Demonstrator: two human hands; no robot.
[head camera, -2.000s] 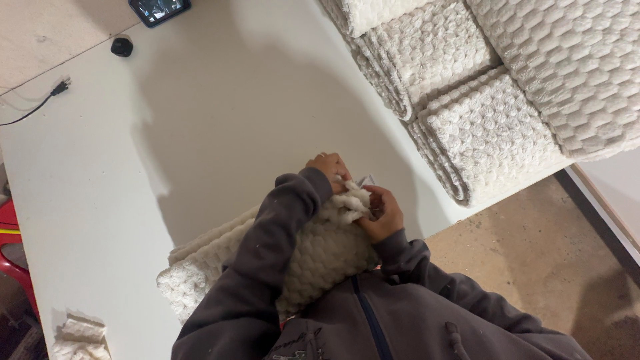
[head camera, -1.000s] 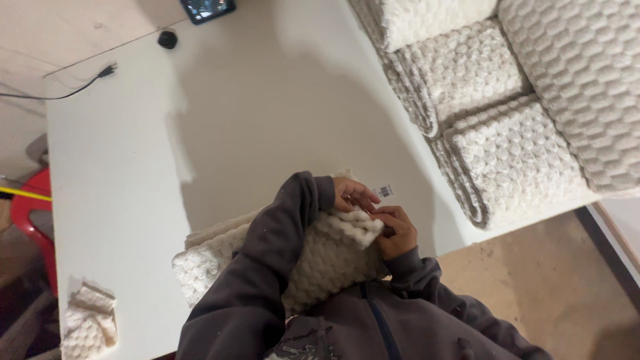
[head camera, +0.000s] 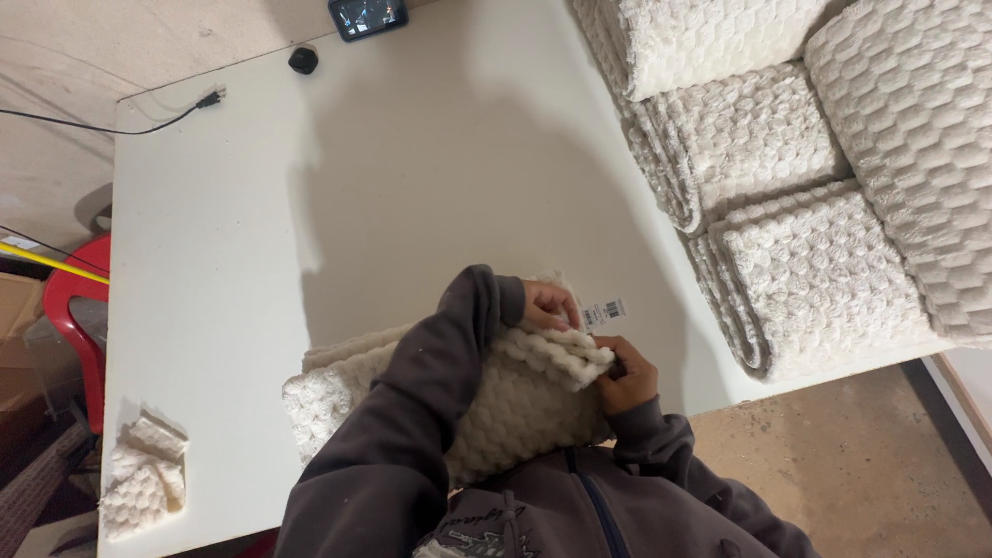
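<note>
A folded cream textured plush blanket (head camera: 519, 403) lies at the table's front edge, against my body and partly under my left forearm. My left hand (head camera: 551, 305) is at its upper edge, fingers curled at the fabric beside a white label (head camera: 604, 312) that bears a barcode. On the other side of that corner, my right hand (head camera: 629, 375) pinches the rolled edge of the blanket between thumb and fingers. The fingertips of both hands are partly hidden by the fabric.
Folded plush blankets (head camera: 829, 279) line the right of the white table (head camera: 209, 271). A small folded fabric piece (head camera: 146, 477) lies front left. Toward the back are a phone (head camera: 367, 15), a black knob-like object (head camera: 303, 60) and a plug (head camera: 209, 98). A red chair (head camera: 77, 310) stands left.
The barcoded label now lies out flat beyond my hands; two seconds ago it was bunched between them. My left hand has shifted slightly along the blanket's edge. The view has moved a little.
</note>
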